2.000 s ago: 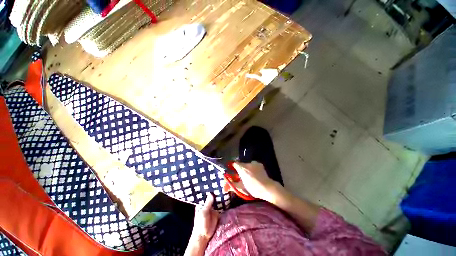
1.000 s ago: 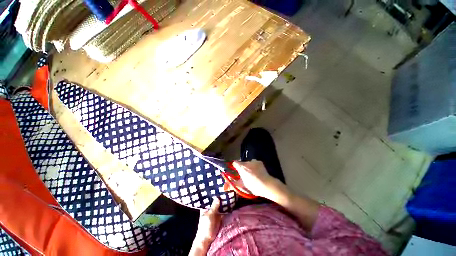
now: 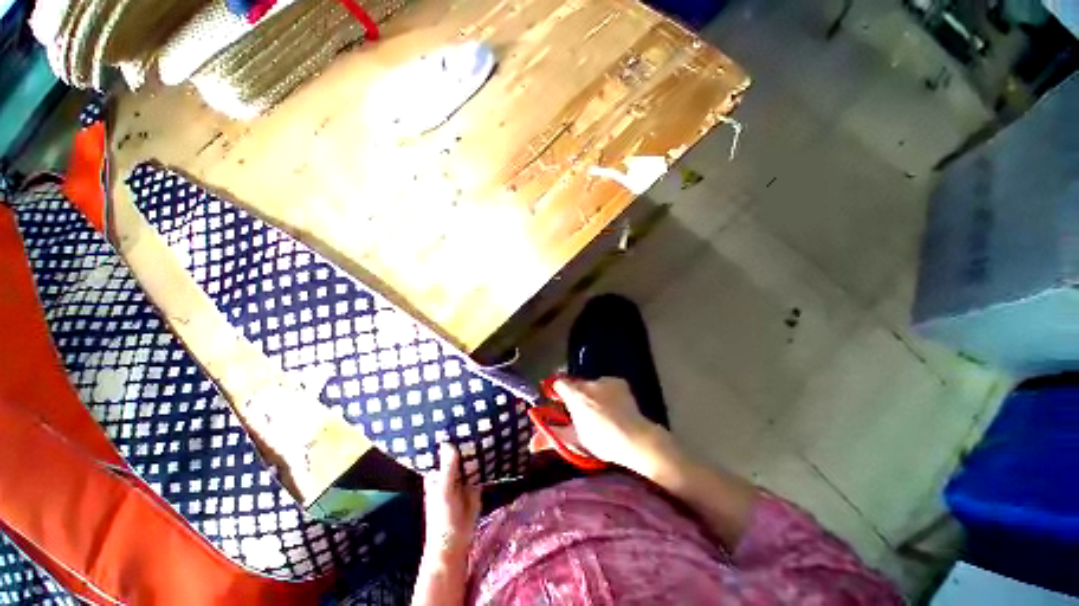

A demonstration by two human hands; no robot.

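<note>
A long tapering navy fabric piece with a white diamond check (image 3: pixel 314 302) lies from the table down to my lap, its narrow tip at the upper left. My right hand (image 3: pixel 601 417) holds scissors by their red-orange handles (image 3: pixel 559 436). Their blades lie along the right edge of the piece near the table's front corner, where a thin pale thread or strip curls up. My left hand (image 3: pixel 450 495) grips the lower left edge of the piece near my lap, thumb on top.
A pile of orange (image 3: pixel 77 474) and navy-check pieces drapes at the left. A beige stack (image 3: pixel 266 65) with a red tie and a white oval (image 3: pixel 450 89) are on the wooden table (image 3: pixel 568 107). A grey box (image 3: pixel 1000 225) and blue bin (image 3: pixel 1018 462) stand at the right.
My left hand has moved left along the lower edge of the piece. The curled thread or strip now stands out by the blades. My right hand still holds the scissors in nearly the same place.
</note>
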